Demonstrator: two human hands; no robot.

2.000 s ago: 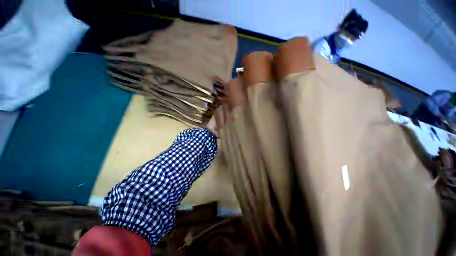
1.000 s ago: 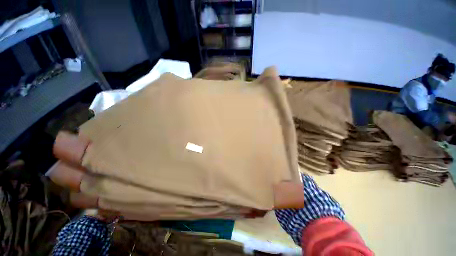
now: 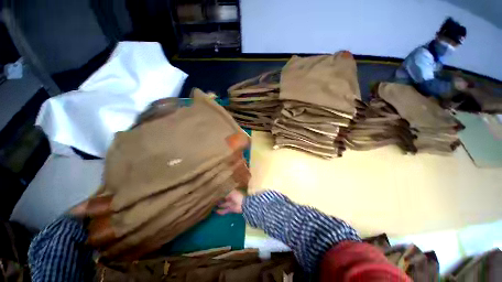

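Note:
A thick stack of tan-brown bags [image 3: 159, 157] with orange-brown corner patches and a small pale mark lies slanted over the green mat [image 3: 234, 228] at centre left. My left hand [image 3: 82, 209] is at its left edge, closed around the edge near a corner patch and mostly hidden by the stack and checked sleeve. My right hand [image 3: 232, 202] is blurred at the stack's lower right edge; its fingertips are partly hidden, so its grip is unclear.
Other bag stacks [image 3: 319, 88] [image 3: 415, 115] stand along the table's far side, straps between them. White sheet material [image 3: 118, 93] drapes at the left end. More brown bags [image 3: 220, 267] line the near edge. A masked person [image 3: 426, 66] sits at the far right.
The stack, carried raised in front of me, has moved lower and left, over the green mat. My right hand has come from beneath its corner to its side. The view has turned right.

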